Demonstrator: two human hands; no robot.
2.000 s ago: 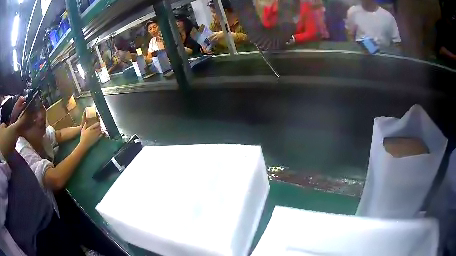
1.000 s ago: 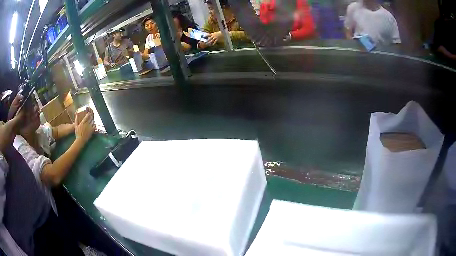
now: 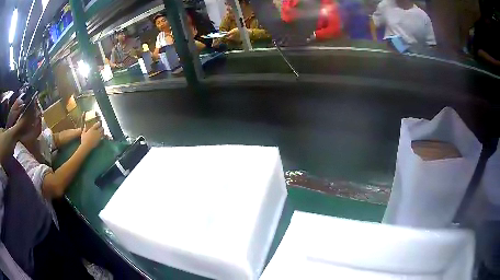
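Note:
A large smooth white block point(image 3: 200, 205) stands on the green bench top in front of me. A second, lower white box or tray point(image 3: 378, 246) lies to its right, cut off by the bottom edge, with a shallow rim. Behind it at the right an upright white sleeve point(image 3: 425, 188) with a pointed open top holds a product with a brown top point(image 3: 436, 150). Neither my left hand nor my right hand is in the picture.
A black item point(image 3: 121, 163) with a white band lies left of the block. A dark conveyor point(image 3: 246, 117) runs beyond the bench point(image 3: 312, 203). A green post point(image 3: 96, 71) stands at the left. Workers sit at the left and across the line; one holds a light blue card point(image 3: 398, 44).
The whole view has shifted slightly, so the boxes and sleeve sit a little higher and further left. Across the line, a worker's pale item is now held flatter. The boxes have not visibly moved.

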